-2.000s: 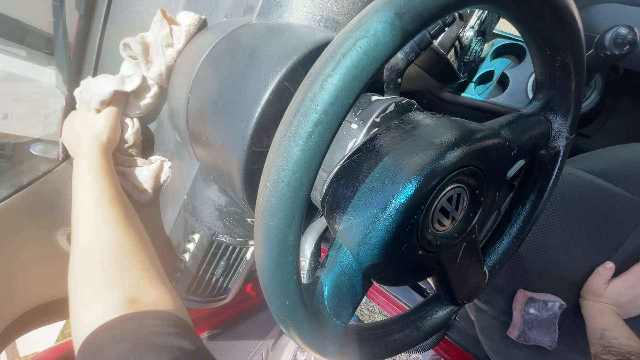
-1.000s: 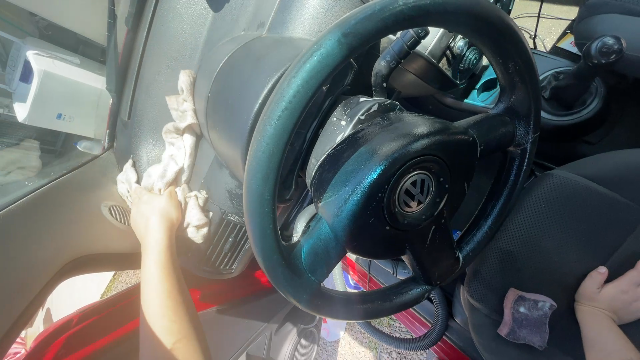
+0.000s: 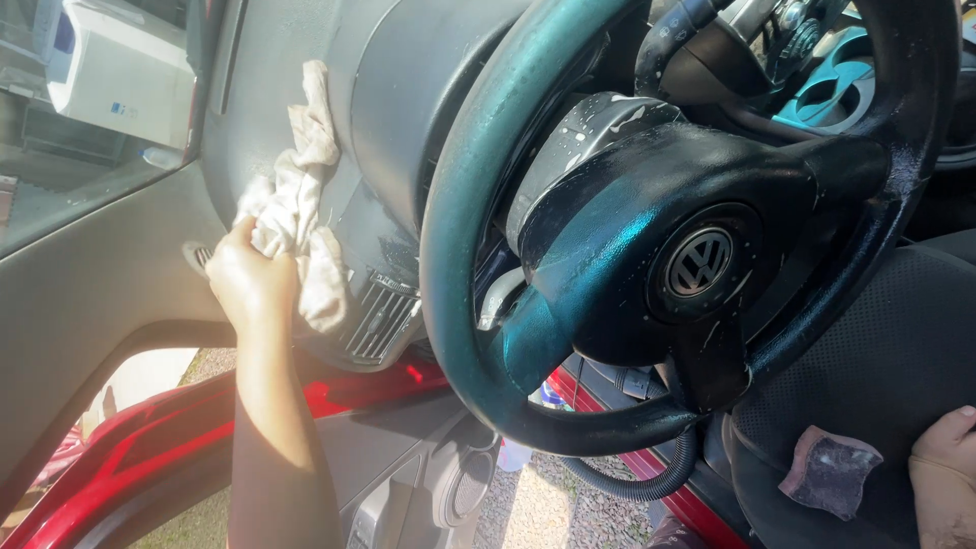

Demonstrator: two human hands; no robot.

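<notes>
My left hand [image 3: 255, 278] presses a crumpled off-white cloth [image 3: 301, 183] on the grey dashboard [image 3: 267, 91], beside the round side vent near the windshield pillar. Part of the cloth drapes toward the slatted air vent [image 3: 377, 316]. The black steering wheel [image 3: 461, 252], with a Volkswagen badge [image 3: 699, 261], stands to the right of this hand. White spots mark the steering column cover [image 3: 587, 137]. At the right edge my right hand [image 3: 945, 450] rests by the dark seat [image 3: 854, 335], its fingers cut off by the frame. A purple and pink sponge-like pad [image 3: 831, 471] lies on the seat near it.
The windshield [image 3: 84, 175] and its beige pillar [image 3: 107, 297] border the left side. Below are the red door frame [image 3: 152, 457], the grey door panel [image 3: 396, 473] and a black corrugated hose [image 3: 648, 488]. A stalk [image 3: 671, 38] and cup holders [image 3: 831, 91] lie behind the wheel.
My left hand keeps hold of the cloth, which lies less bunched than two seconds ago. My right hand stays by the pad on the seat. The view has shifted.
</notes>
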